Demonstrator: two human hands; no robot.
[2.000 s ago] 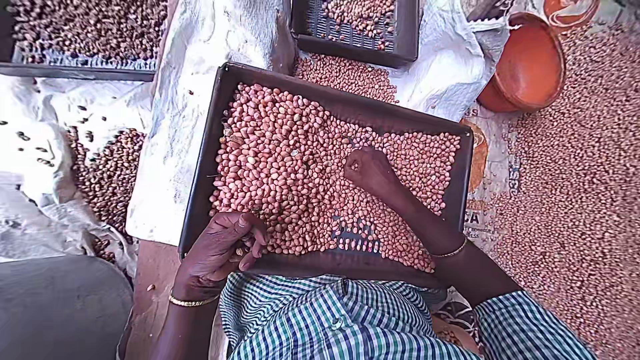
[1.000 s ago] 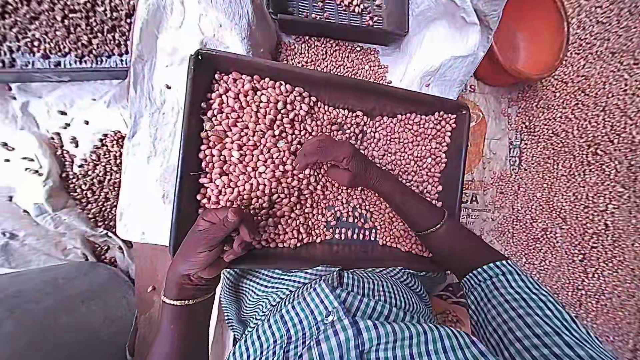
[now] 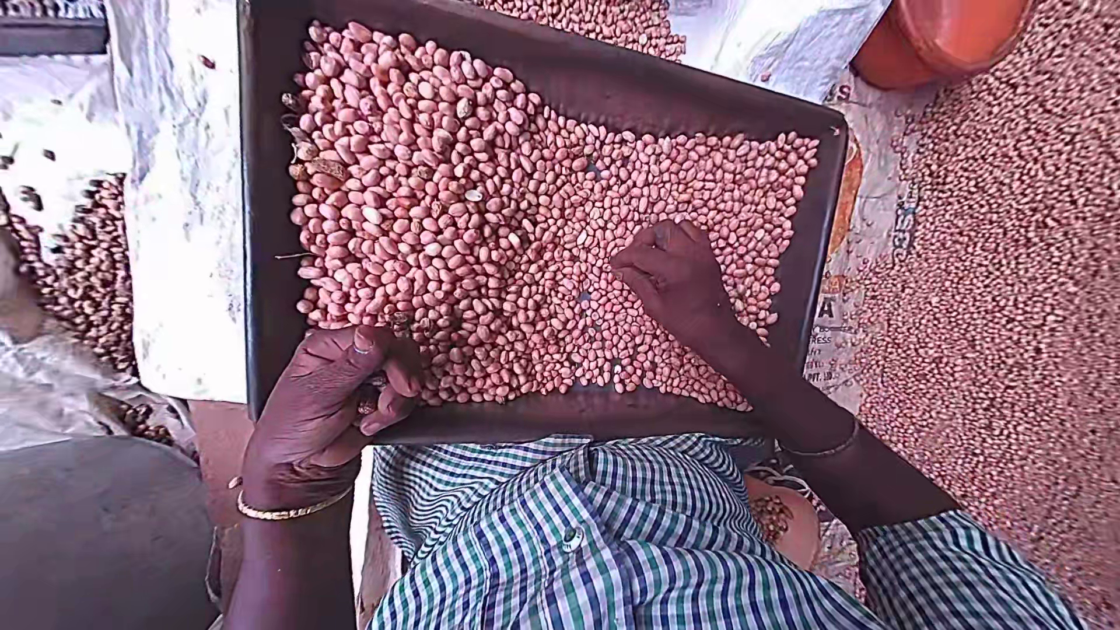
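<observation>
A dark rectangular tray [image 3: 612,83] lies across my lap, tilted a little in view. Shelled peanuts [image 3: 420,175] with pink skins cover most of it, heaped thickest on the left and spread thin on the right. My left hand [image 3: 341,394] is at the tray's lower left corner, its fingers curled around what look like a few dark kernels. Over the right half of the peanuts is my right hand [image 3: 678,276], fingers bent down and touching them; whether it holds any is hidden.
Loose peanuts [image 3: 997,324] spread widely on the right, beside a printed sack [image 3: 866,210]. An orange-red bowl [image 3: 945,39] stands at the upper right. Darker kernels [image 3: 92,280] lie on white sheeting at the left. A grey rounded surface [image 3: 96,534] fills the lower left.
My right hand was further left over the peanuts one second ago and is now back over the right half. My left hand has stayed by the lower left corner.
</observation>
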